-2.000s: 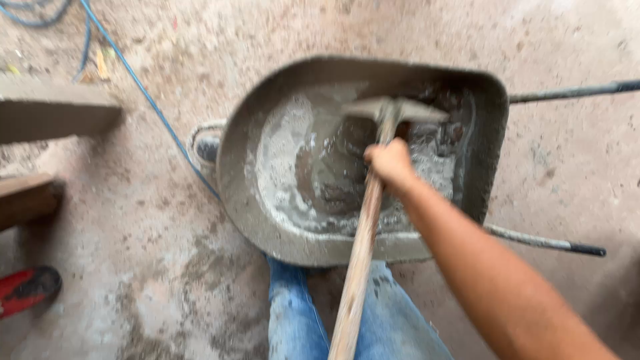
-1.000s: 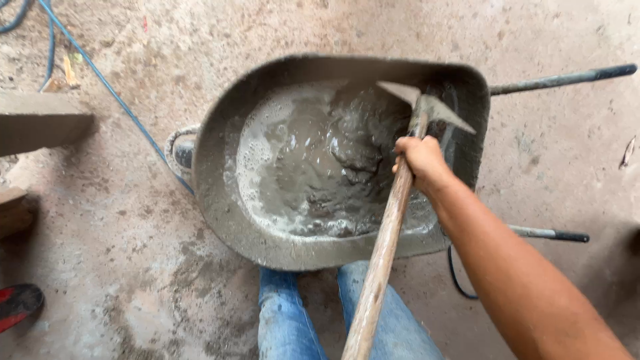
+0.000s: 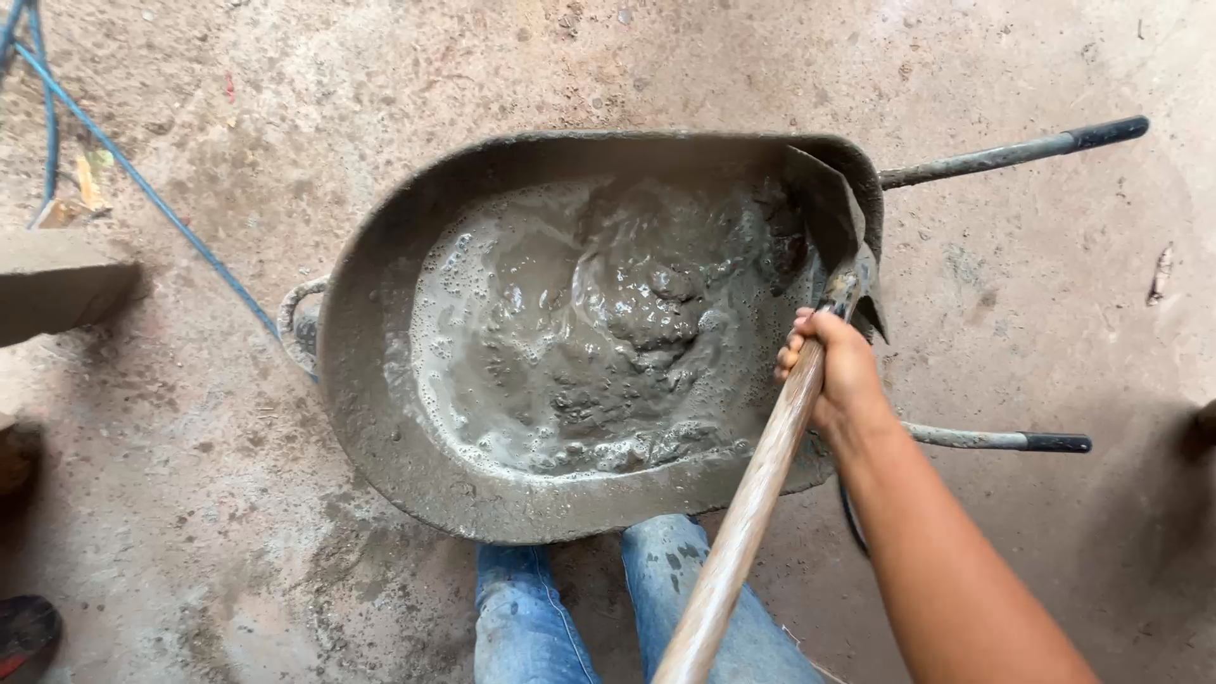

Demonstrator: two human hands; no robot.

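Note:
My right hand (image 3: 831,366) grips the wooden handle (image 3: 746,522) of a hoe close below its metal head. The broad hoe blade (image 3: 836,204) is tilted along the right end of a wheelbarrow tray (image 3: 456,508), with its upper part against the inner wall. Wet grey cement or mortar mix (image 3: 608,323), lumpy in the middle and bubbly at its edge, lies in the tray. The handle runs down past the lower frame edge. My left hand is out of view.
Two wheelbarrow handles (image 3: 1016,157) with black grips stick out to the right. A blue hose (image 3: 161,204) crosses the floor at left, near a block-like object (image 3: 62,290). My jeans-clad legs (image 3: 532,608) stand against the tray. Part of a shoe (image 3: 27,632) shows at lower left.
The hoe head has moved right, from over the mix to the tray's right end, and has turned so its broad blade shows. My right hand has moved right with it.

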